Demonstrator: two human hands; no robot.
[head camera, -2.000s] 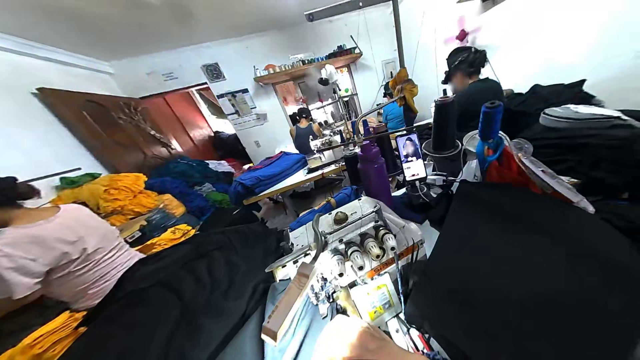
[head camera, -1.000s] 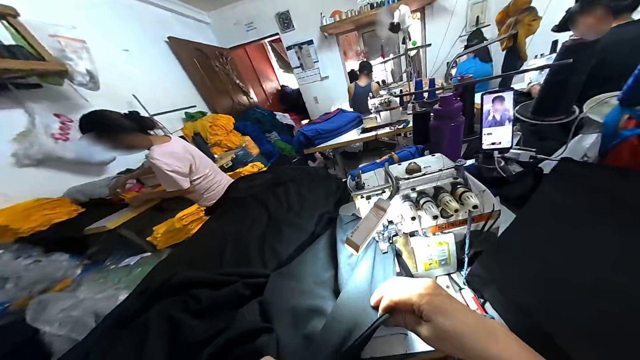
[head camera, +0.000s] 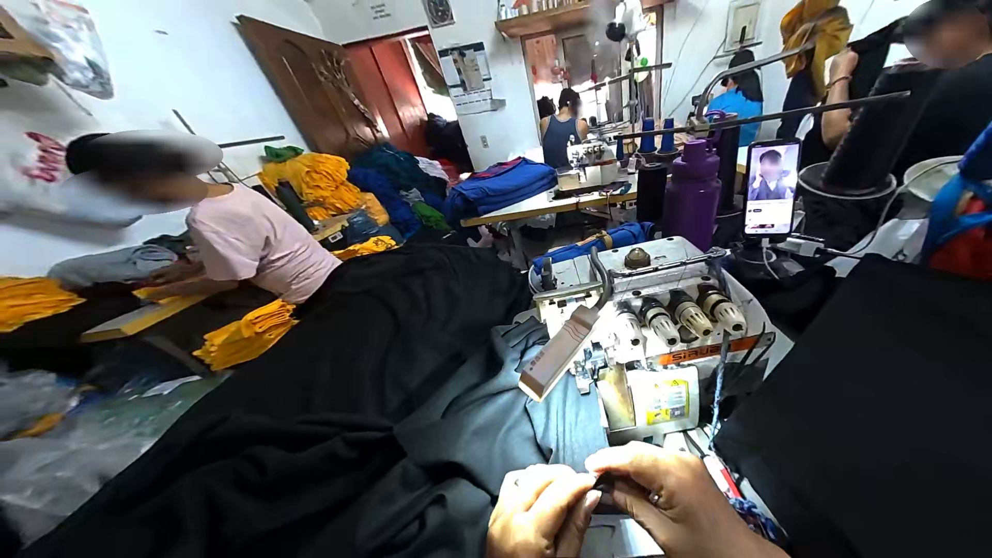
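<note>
My left hand (head camera: 539, 508) and my right hand (head camera: 670, 496) meet at the bottom centre, in front of an overlock sewing machine (head camera: 659, 271). The fingertips of both pinch a small piece of dark fabric (head camera: 604, 483) between them. Black fabric (head camera: 310, 434) spreads from the left up to the machine, its part near the needle area looking grey under the light. A tan oblong block (head camera: 559, 353) is fixed at an angle at the machine's front left. How the pinched fabric joins the large cloth is hidden by my hands.
More black fabric (head camera: 876, 403) lies on the right. Behind the machine stand a purple bottle (head camera: 692, 198), a smartphone (head camera: 772, 188) showing a picture, and thread cones. At left a person in a pink shirt (head camera: 260, 240) bends over a bench. Other people work farther back.
My left hand has come fully into view and met my right hand at the dark fabric. The view has swung to the left since the earliest frame.
</note>
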